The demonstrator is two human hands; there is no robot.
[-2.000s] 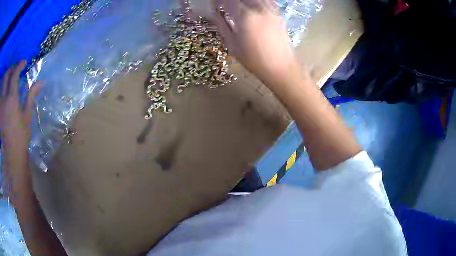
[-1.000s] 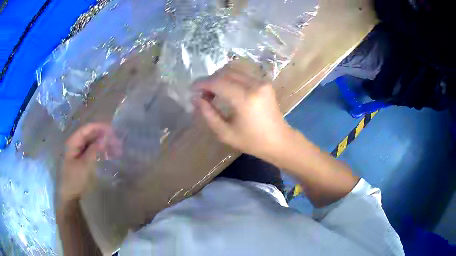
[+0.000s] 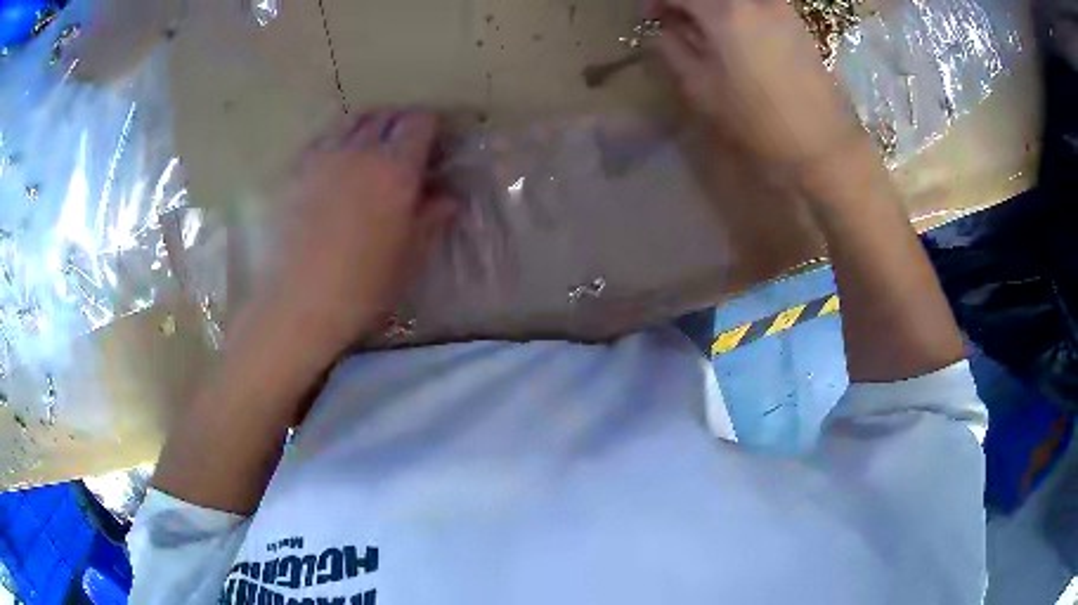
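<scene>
A thin clear plastic bag (image 3: 532,213) lies flat on the tan cardboard bench cover (image 3: 520,59), in front of my body. My left hand (image 3: 378,177) is blurred at the bag's left end; I cannot tell if it grips the film. My right hand (image 3: 739,83) is at the top, right of centre, with curled fingers. A few small metal pieces (image 3: 640,36) show beside its fingertips; whether it holds any is unclear. Part of the heap of gold-brown metal pieces (image 3: 835,26) shows behind my right hand at the top edge.
Glossy clear plastic sheets (image 3: 106,225) cover the bench's left side, with more clear plastic (image 3: 934,71) at the right. Dark fabric or bags (image 3: 1005,290) hang right of the bench. Blue floor with yellow-and-black tape (image 3: 774,325) shows below the bench edge. Blue bins (image 3: 53,538) are lower left.
The view has shifted left, so the heap now sits at the upper right. My hands have moved apart, my right hand up towards the heap. The clear bag now lies flat on the cardboard.
</scene>
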